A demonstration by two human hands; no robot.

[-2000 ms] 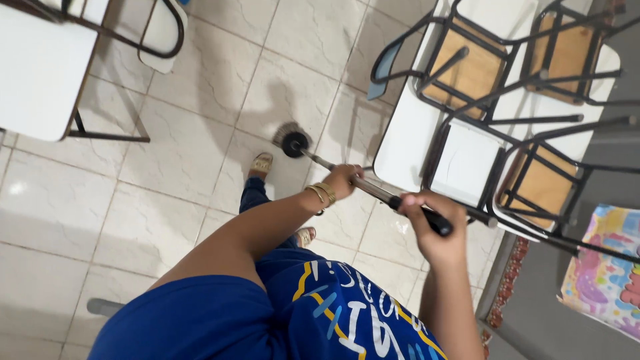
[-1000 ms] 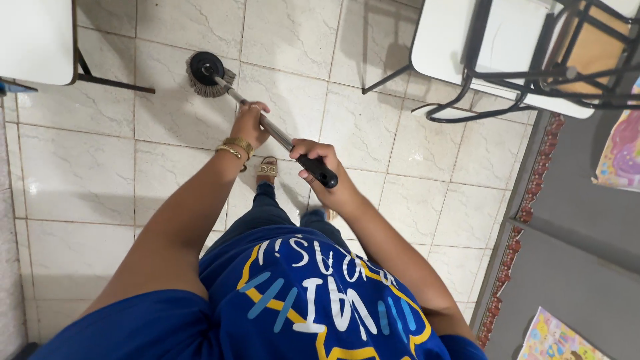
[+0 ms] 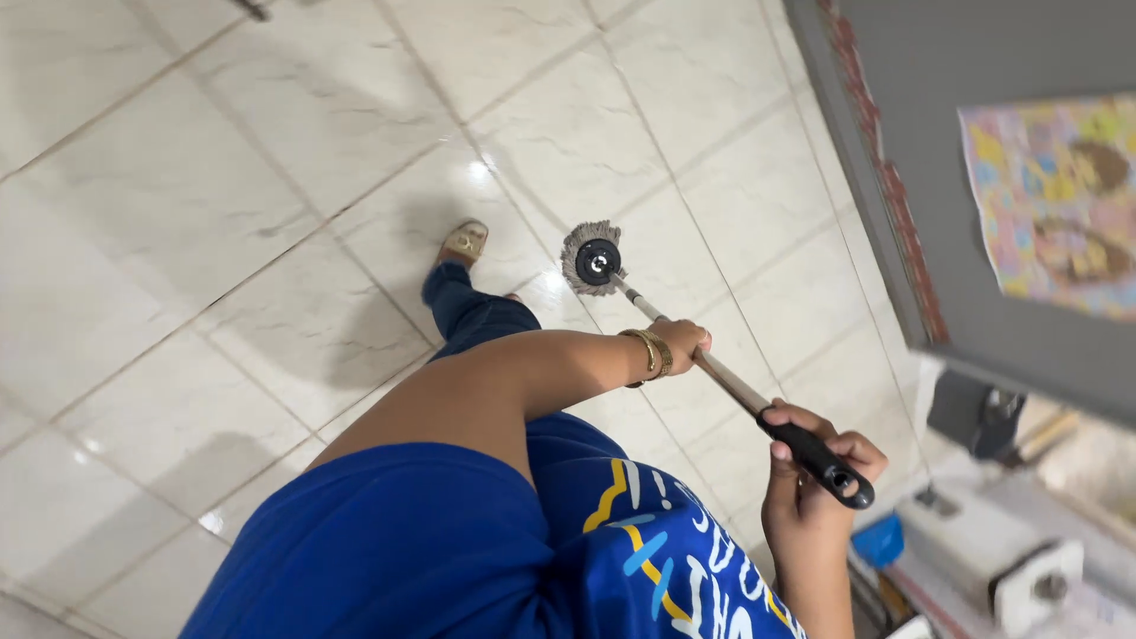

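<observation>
A round spin mop head point(image 3: 593, 259) with grey strands and a black disc rests on the pale floor tiles, just beyond my feet. Its metal pole point(image 3: 737, 383) slants from the head down to the right. My left hand point(image 3: 682, 346), with gold bracelets at the wrist, is closed around the middle of the pole. Around the black plastic grip point(image 3: 821, 460) at the pole's upper end are the fingers of my right hand point(image 3: 821, 461). The holed tip of the grip sticks out past that hand.
Glossy marble-look floor tiles point(image 3: 266, 151) spread around my feet. A grey wall point(image 3: 923, 133) with a red trim and a colourful poster point(image 3: 1056, 204) stands at the right. At the lower right are a white appliance or box point(image 3: 976, 532) and a small blue object point(image 3: 879, 539), both blurred.
The view has swung a lot; the white desks and stacked chairs seen before are out of view. Both hands have stayed on the mop, whose head has moved from my left side toward the right.
</observation>
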